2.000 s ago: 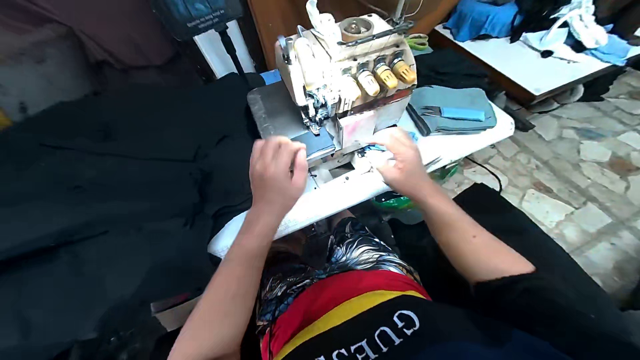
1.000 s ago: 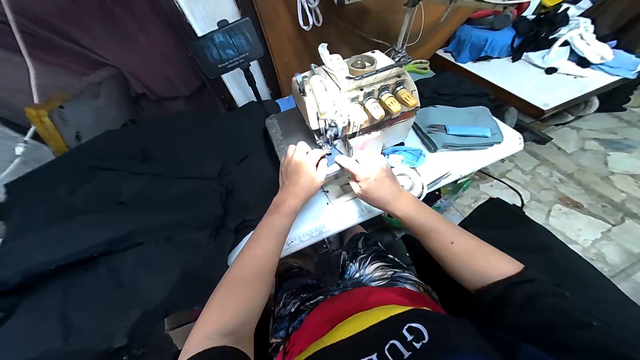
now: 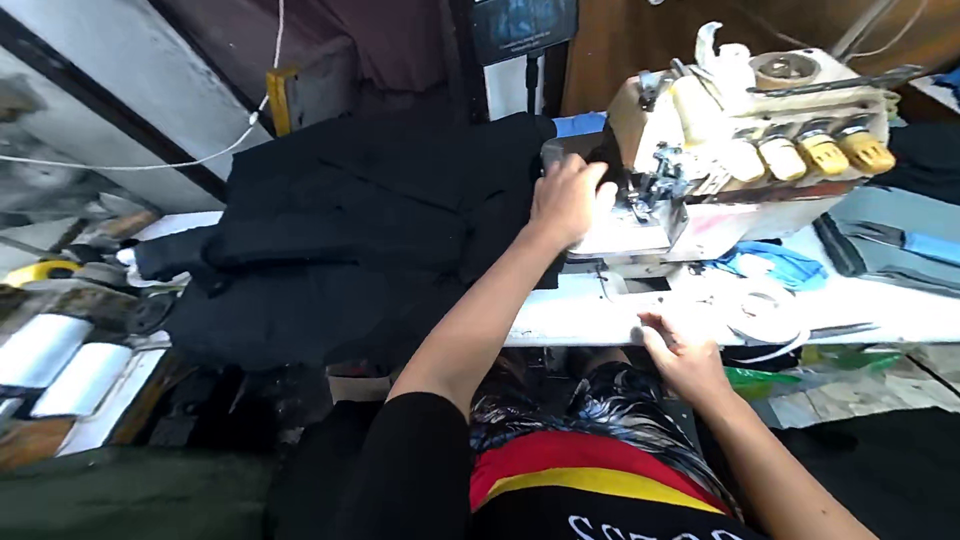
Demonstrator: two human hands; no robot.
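Observation:
My left hand point(image 3: 568, 196) is at the left end of an overlock sewing machine point(image 3: 750, 150), beside a large pile of black fabric point(image 3: 360, 217); whether its fingers grip anything is unclear. The machine's presser foot point(image 3: 641, 206) is just right of that hand. My right hand point(image 3: 686, 356) is at the front edge of the white sewing table point(image 3: 555, 315), thumb and fingers curled near each other; I cannot tell if something small is between them. A roll of white tape point(image 3: 761, 309) lies to its right, with a crumpled blue cloth point(image 3: 780, 264) behind.
Folded grey fabric point(image 3: 900, 217) with a blue-handled tool point(image 3: 930, 246) lies at the table's right. White rolls point(image 3: 64, 364) and a yellow tape roll point(image 3: 41, 271) are at far left. A dark screen on a stand point(image 3: 525, 28) rises behind; a white cord point(image 3: 225, 154) hangs at upper left.
My hands were together at the presser foot one second ago and are now apart: the left by the machine's left end, the right at the table's front edge. The view has turned left.

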